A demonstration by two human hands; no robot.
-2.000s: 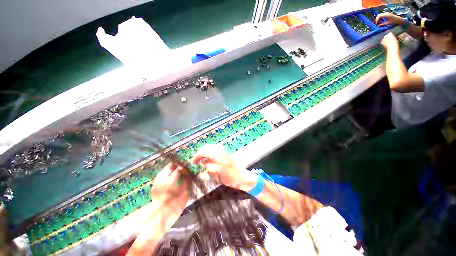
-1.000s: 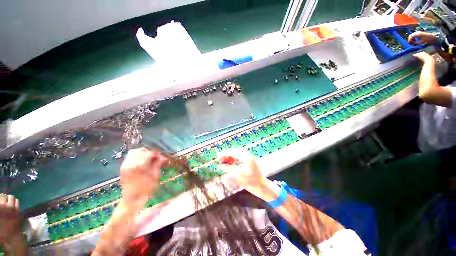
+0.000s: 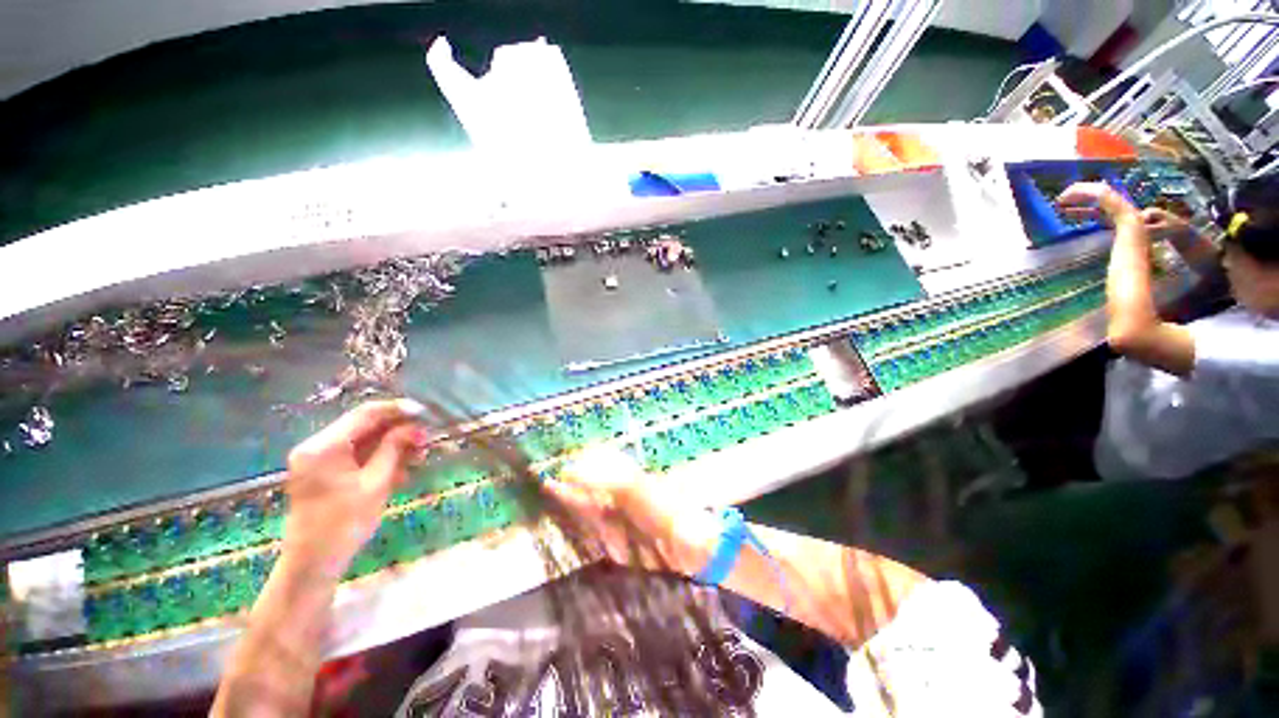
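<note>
My left hand (image 3: pixel 351 470) is over the near side of the green circuit boards (image 3: pixel 701 428), thumb and fingertips pinched together; anything between them is too small to tell. My right hand (image 3: pixel 610 498), with a blue strap (image 3: pixel 722 547) on its wrist, is low over the board rows, partly hidden by strands of hair and blurred; its fingertips cannot be made out. The boards carry rows of small blue parts. Silvery leaded components (image 3: pixel 376 330) lie heaped on the green mat (image 3: pixel 484 330) beyond my left hand.
A greyish clear sheet (image 3: pixel 631 312) and small dark parts (image 3: pixel 828 241) lie on the mat. Pale blocks cross the rows at right (image 3: pixel 844 372) and left (image 3: pixel 49 596). A coworker (image 3: pixel 1192 351) reaches near a blue bin (image 3: pixel 1031 211). A metal rail edges the boards.
The view has shifted and turned. My left hand has moved apart from my right since the oldest frame. Another person's hand at the lower left edge one second ago is gone.
</note>
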